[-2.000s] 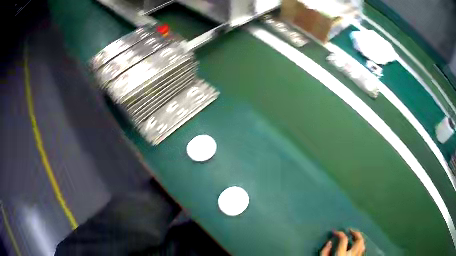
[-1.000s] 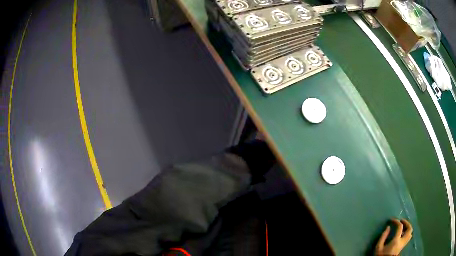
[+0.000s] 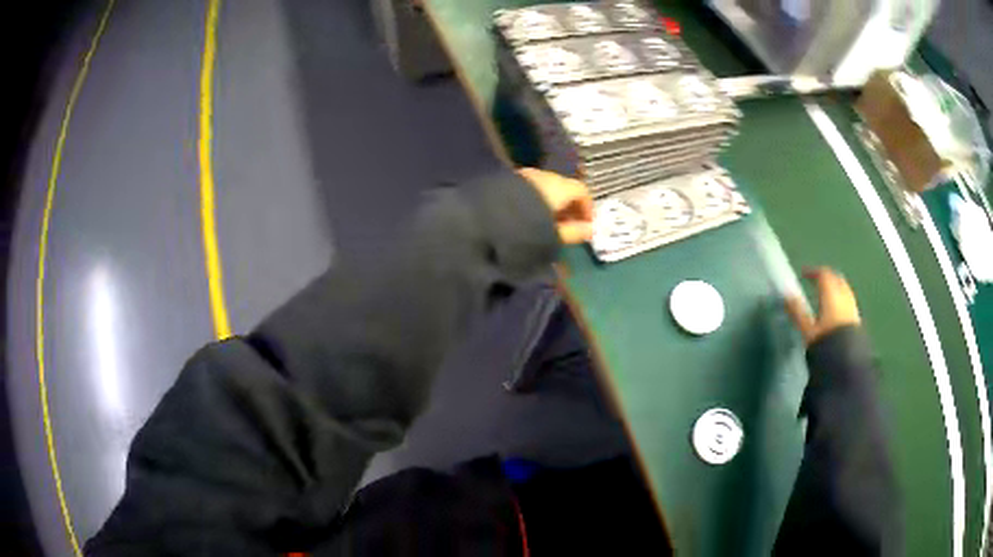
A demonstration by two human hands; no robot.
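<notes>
The plate stack [image 3: 653, 109] stands at the bench's upper edge. A three-ring plate [image 3: 670, 209] lies at its near side. My left hand [image 3: 564, 205] is at that plate's left end. It is blurred, and whether it grips the plate cannot be told. My right hand [image 3: 828, 305] is over the right side of the green mat [image 3: 642, 359], empty, with thumb and fingers apart. A white disc [image 3: 697, 307] lies on the mat between the plate and a second disc [image 3: 718, 435], which shows faint rings.
The green conveyor belt [image 3: 871, 261] with white stripes runs along the right. A carton [image 3: 906, 125] with plastic bags, a red button [image 3: 671, 25] and machine parts are at the top. The bench edge drops to the grey floor [image 3: 283, 218] on the left.
My left hand has come into view at the near plate's left end. My right hand has moved up along the mat from the bottom edge. The two discs still lie apart on the mat.
</notes>
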